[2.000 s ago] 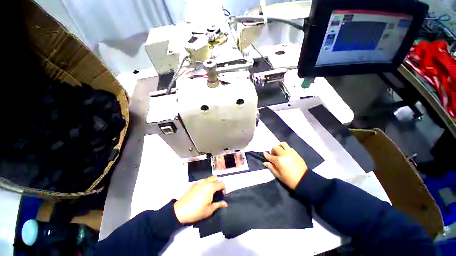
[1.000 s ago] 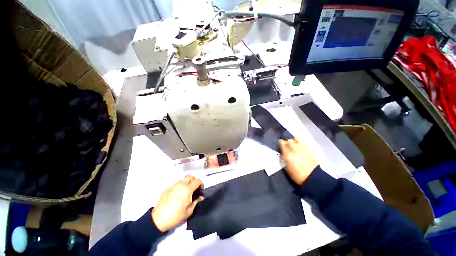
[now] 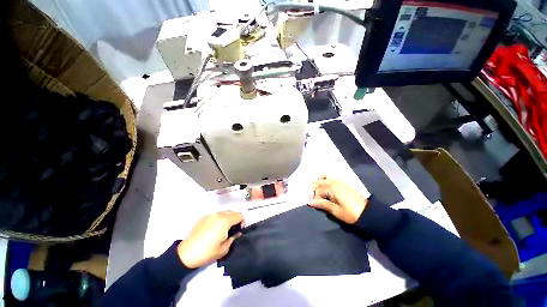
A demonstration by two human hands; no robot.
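Note:
Black sheets (image 3: 300,246) lie overlapping on the white table cover in front of the sewing machine head (image 3: 255,135). My left hand (image 3: 207,240) is at their left edge, with a small dark piece between thumb and fingers. My right hand (image 3: 339,201) rests at their upper right edge, fingers curled; whether it grips anything is hidden. The copper-coloured clamp (image 3: 268,190) sits under the head with a dark window. Two long black strips lie at the right, the nearer (image 3: 363,159) beside my right hand and the other (image 3: 402,153) farther right.
A tall cardboard box (image 3: 120,198) of small black pieces stands at the left. A lower cardboard box (image 3: 474,210) is beside the table's right edge. A control screen (image 3: 435,39) hangs at the upper right. Red straps (image 3: 519,87) lie on a neighbouring table.
The dark band beside the clamp is gone from there. My right hand went right to the strips, then came back left to the sheets. My left hand has moved slightly left.

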